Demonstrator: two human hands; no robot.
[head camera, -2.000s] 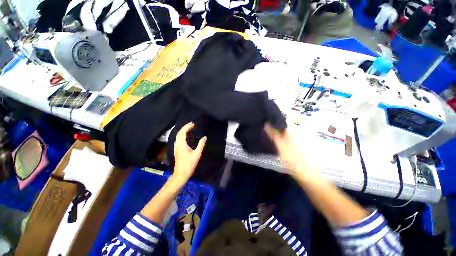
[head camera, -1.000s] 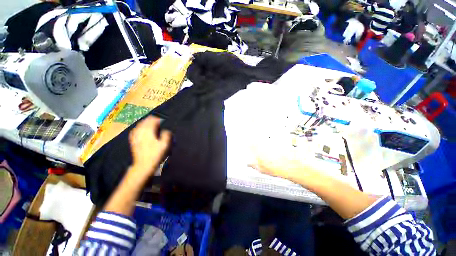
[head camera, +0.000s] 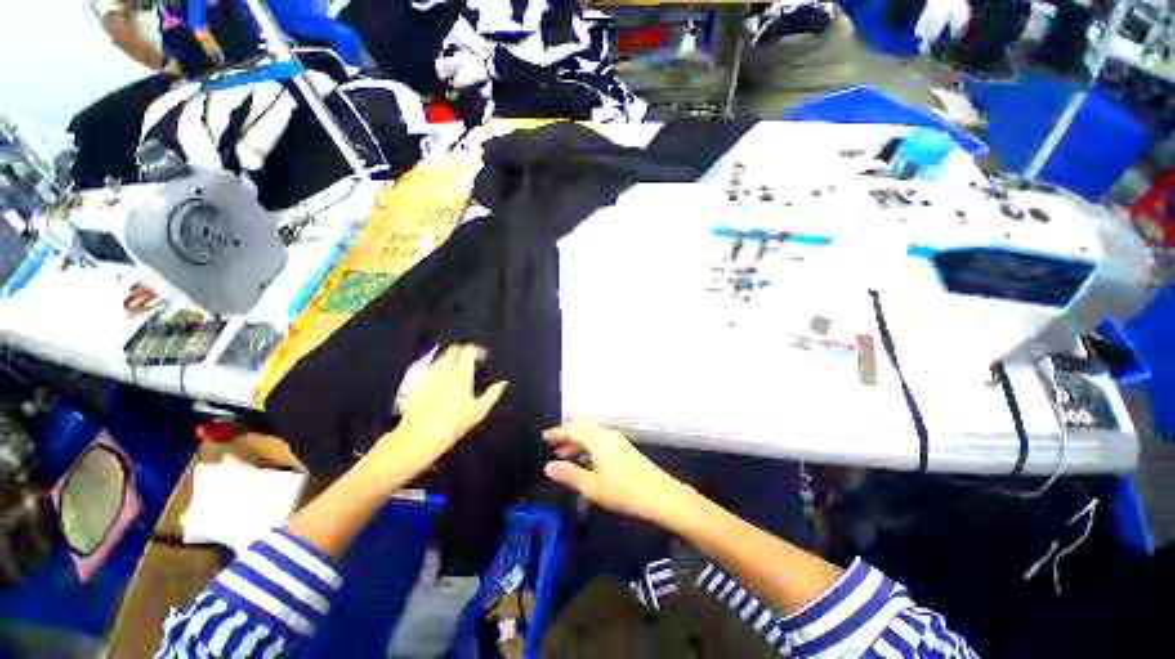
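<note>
A black garment (head camera: 515, 270) lies spread left of the sewing machine, over the yellow-brown printed sheet (head camera: 410, 232) and down over the front table edge. My left hand (head camera: 451, 397) is on the garment's lower part near the table edge, fingers spread. My right hand (head camera: 599, 466) is at the front edge just right of the garment, fingers apart and slightly curled, holding nothing visible. The white sewing machine (head camera: 1005, 277) with its dark panel stands at the right.
Black strips (head camera: 905, 386) cross the table at right, near a brown tab (head camera: 866, 359). Another machine head (head camera: 206, 242) stands at left. Below are a cardboard box (head camera: 168, 566) and a blue crate (head camera: 548, 547). Black and white garments (head camera: 528, 58) are piled behind.
My left hand has moved right and down from the sheet's side. My right hand has moved back from the white table to the front edge. The garment, bunched earlier, now lies flatter.
</note>
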